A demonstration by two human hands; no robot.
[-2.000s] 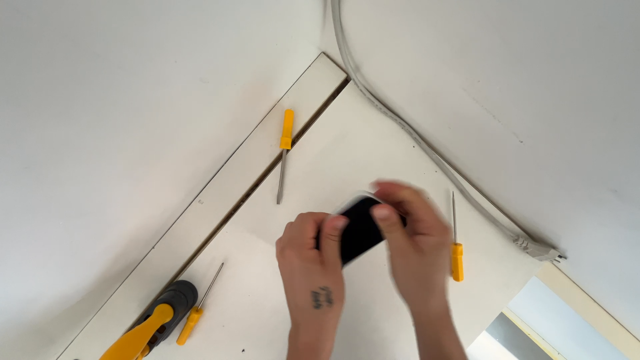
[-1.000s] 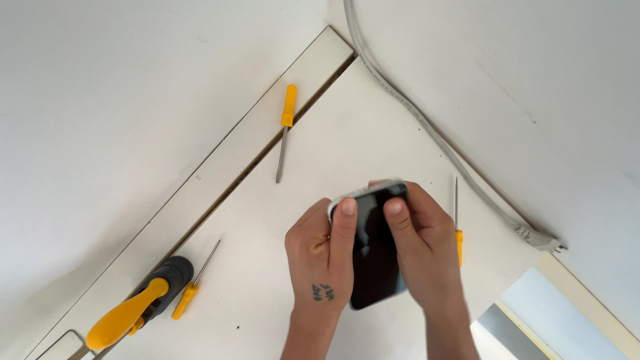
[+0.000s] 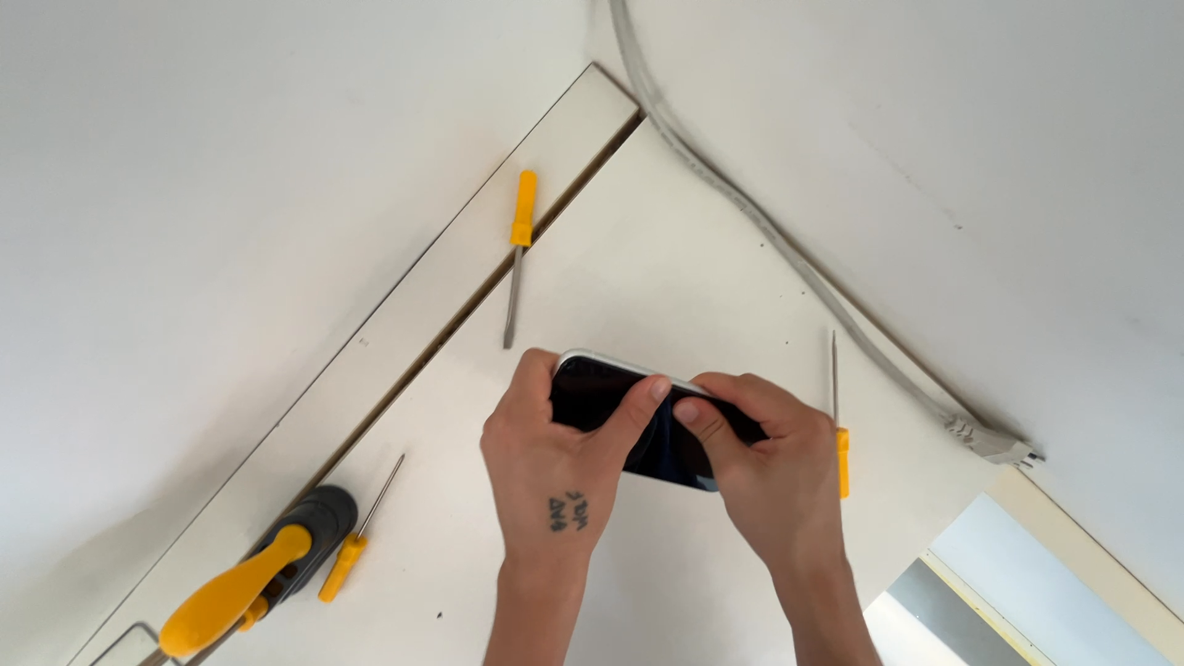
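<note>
A smartphone with a dark screen and a light rim is held sideways, slightly tilted, between both hands. My left hand grips its left end, thumb over the screen. On its right end my right hand has a hold, with the thumb also on the glass. Above the left hand lies a yellow-handled flat-blade screwdriver. A second yellow screwdriver lies just right of the right hand, partly hidden by it. The fingers behind the phone are hidden.
At lower left a third yellow screwdriver lies beside a black and yellow tool. A grey cable with a plug runs along the right wall. A gap crosses the white surface. An opening shows at lower right.
The phone has turned from upright to sideways between my hands. Both hands still hold it, one at each end now. The screwdrivers have stayed where they lay.
</note>
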